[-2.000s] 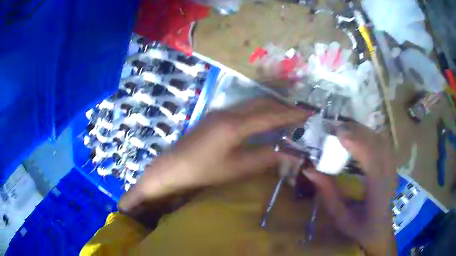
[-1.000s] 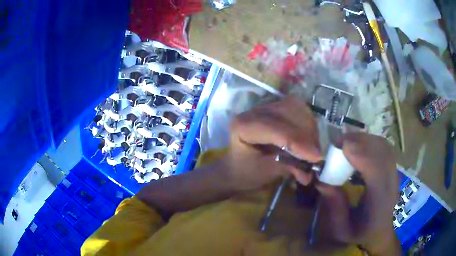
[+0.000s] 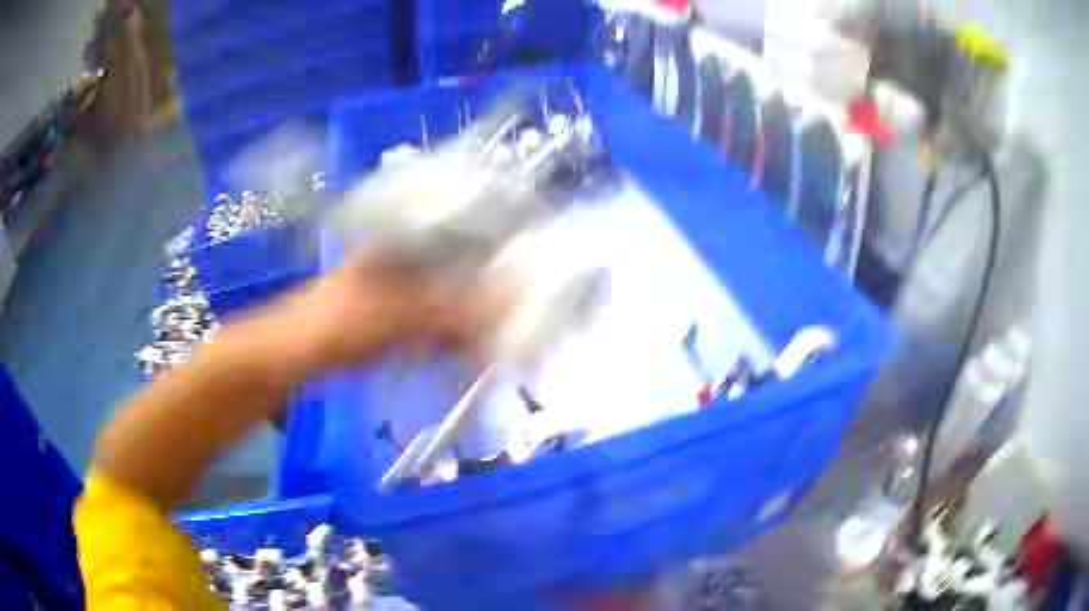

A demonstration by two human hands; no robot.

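My left hand, blurred by motion, reaches in from the lower left over a big blue crate. It holds a blurred whitish model, whose exact outline and parts cannot be told. The crate has a pale liner. Several white models stand at its back, and more white and dark models lie along its near side. My right hand is not in view.
Other blue crates with small white models are at the left and lower left. A row of rounded panels stands behind the crate. A dark cable hangs at the right, above clear bags and white parts.
The view has swung from the bench and lap to the blue crate. My left hand has moved from the lap to over the crate. My right hand has left the view.
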